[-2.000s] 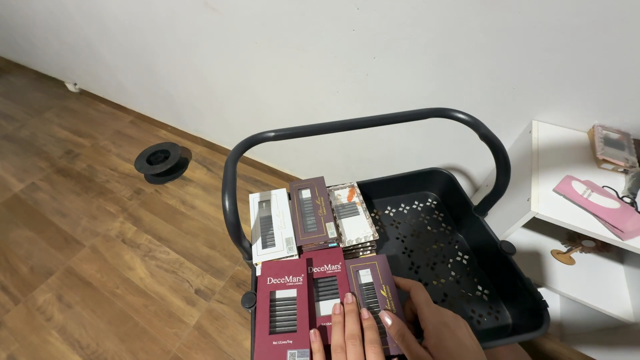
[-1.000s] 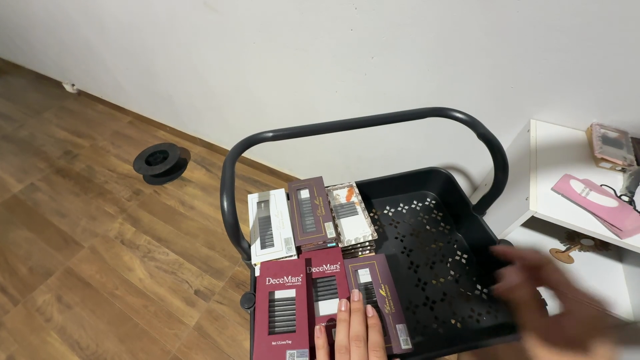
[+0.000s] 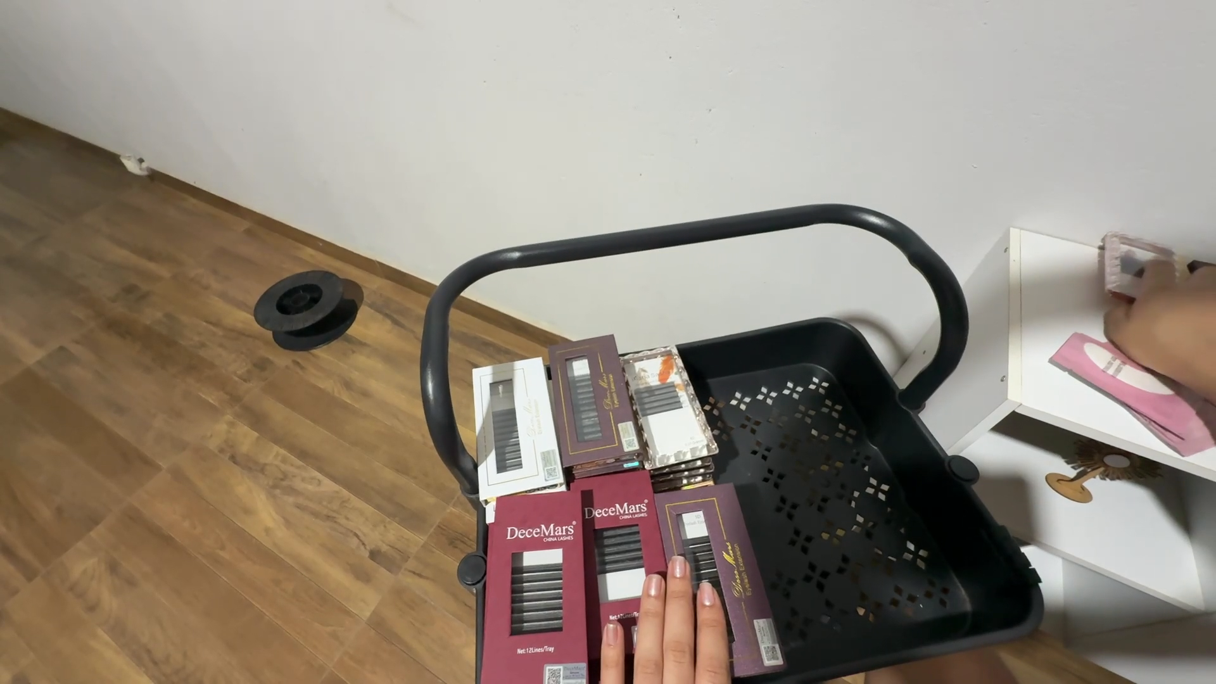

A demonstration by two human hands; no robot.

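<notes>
My left hand [image 3: 670, 632] lies flat with fingertips on a maroon DeceMars lash box [image 3: 622, 546] and the purple lash box [image 3: 727, 570] beside it. Another maroon lash box [image 3: 537, 589] is at the left. Behind them stand stacks topped by a white lash box [image 3: 518, 427], a dark purple lash box [image 3: 594, 404] and a patterned lash box [image 3: 670, 404], all in a black plastic basket [image 3: 1007, 579]. At the far right my right hand [image 3: 1154, 323] reaches over the white shelf, fingers at a small patterned box [image 3: 1130, 256]; its grip is unclear.
The basket's raised handle [image 3: 684, 233] arches over its back. Pink packets [image 3: 1126, 389] lie on the white shelf unit [image 3: 1035, 313], with a round wooden ornament [image 3: 1073, 487] on the level below. A black spool [image 3: 309, 309] rests on the wood-look floor by the wall.
My right hand has moved away from the lash boxes, across the basket's right side, to the patterned box on the shelf. My left hand has stayed on the front boxes.
</notes>
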